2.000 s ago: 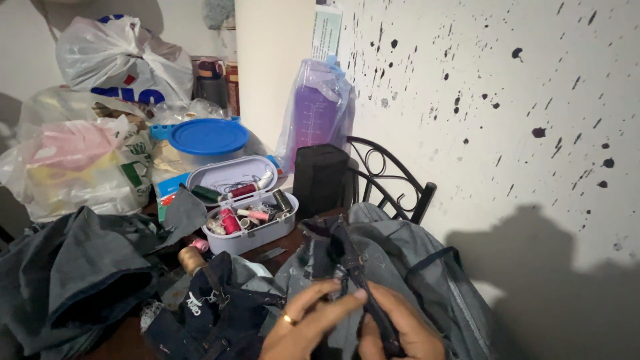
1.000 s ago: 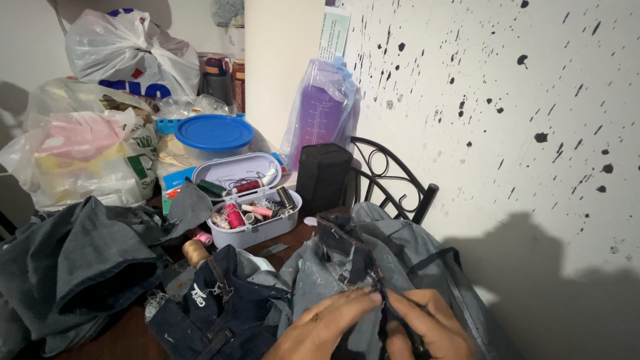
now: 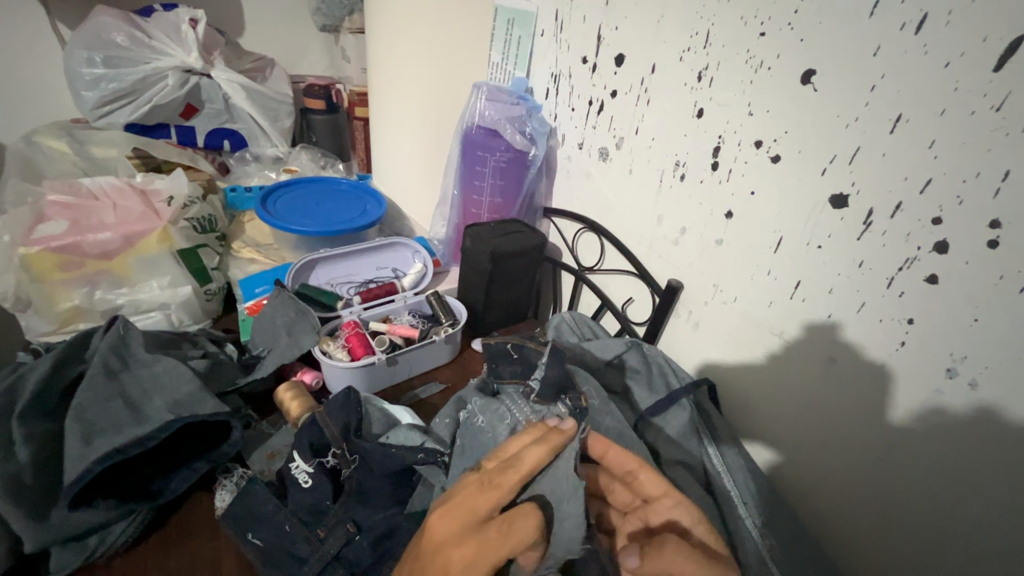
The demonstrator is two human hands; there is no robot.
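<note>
Frayed grey-blue denim cloth (image 3: 552, 480) lies between my two hands at the lower middle. My left hand (image 3: 500, 496) has its fingers laid on the cloth, the fingertips near a dark stitched seam and the thumb beside a fold. At the cloth's right edge, my right hand (image 3: 648, 512) pinches it, palm partly turned up. Left of my hands is a dark denim piece (image 3: 320, 496) with white lettering and loose threads. A lilac sewing box (image 3: 392, 360), its lid raised, holds spools of thread. Beside it stands a tan thread spool (image 3: 294, 402).
More denim (image 3: 104, 416) is heaped at the left. Behind stand plastic bags (image 3: 184, 88), a blue-lidded tub (image 3: 320, 206), a black case (image 3: 502, 276) and a wrapped purple bottle (image 3: 496, 168). A black metal chair (image 3: 670, 300) stands at right, by the spattered wall (image 3: 800, 160).
The dark, bunched strip of cloth raised between my hands two seconds ago is now lowered, and the grey side of the denim lies spread out. My right palm has turned upward.
</note>
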